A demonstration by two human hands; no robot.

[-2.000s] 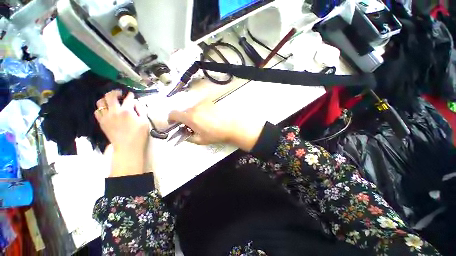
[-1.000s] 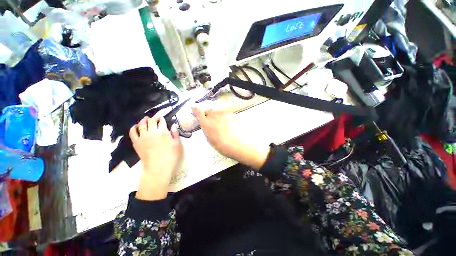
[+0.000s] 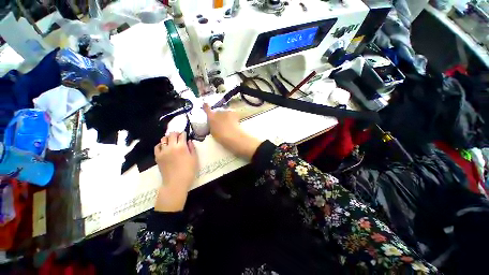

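Note:
A large white sewing machine with a green edge and a lit blue display stands over the table. A heap of black fabric pieces lies left of the needle area. My left hand rests on the table just below the needle area, fingertips at a small dark piece. My right hand lies right beside the needle, thumb pointing at it; what is under its fingers is hidden. A long black strip runs from the needle area to the right.
Scissors lie behind the strip. A blue bottle is at the left. A grey-black box stands at the right. Red cloth and black plastic bags are below the table's right edge.
The view has swung up and left, showing more of the machine. The snips seen at my right hand two seconds ago no longer show. Black pieces by my left hand now lie left of it.

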